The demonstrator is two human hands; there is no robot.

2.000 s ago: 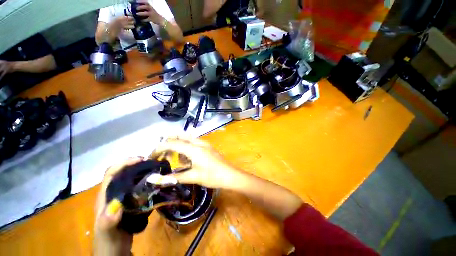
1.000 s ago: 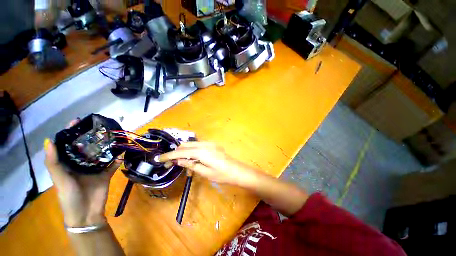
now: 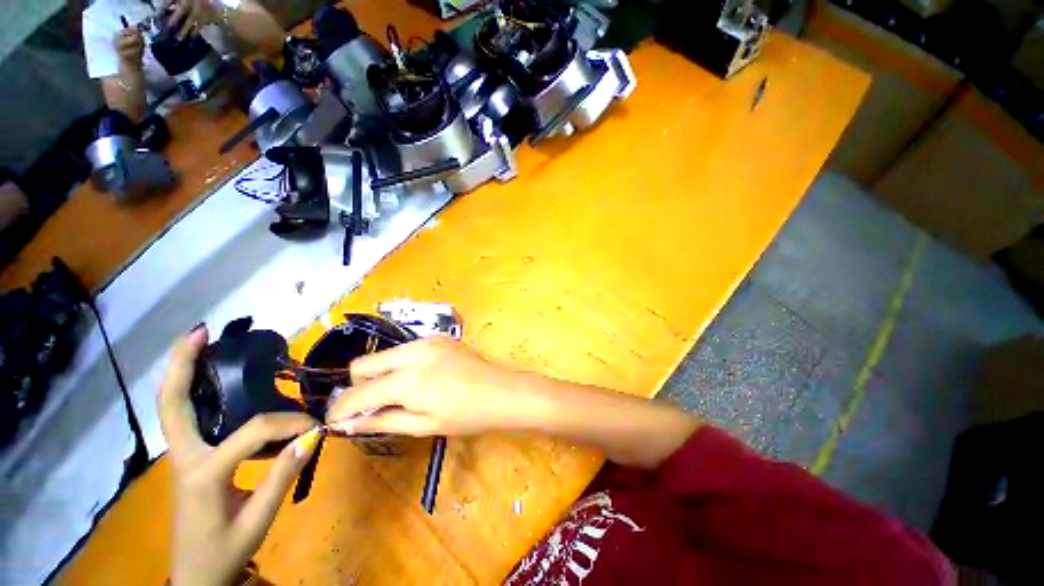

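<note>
The black camera head housing [image 3: 243,383] is in my left hand [image 3: 223,481], its rounded shell side towards me. My left thumb and forefinger meet my right fingertips at the leads. My right hand [image 3: 429,389] is over the camera base [image 3: 361,334], pinching something small that my fingers hide. Dark wire leads [image 3: 315,374] run from the head to the open black cup of the base. The base stands on the orange bench with two black antennas [image 3: 434,475] pointing towards me and a white mounting bracket [image 3: 421,317] behind it.
Partly built silver-and-black units [image 3: 441,143] stand at the back. A white sheet [image 3: 189,275] lies at left, with black head assemblies [image 3: 40,343] on it. A person's hands [image 3: 189,23] work opposite. A black box-like part [image 3: 716,34] is at the back right.
My left hand has turned the head housing so its board side no longer shows, and its thumb and forefinger have come to my right fingertips. The view has shifted slightly.
</note>
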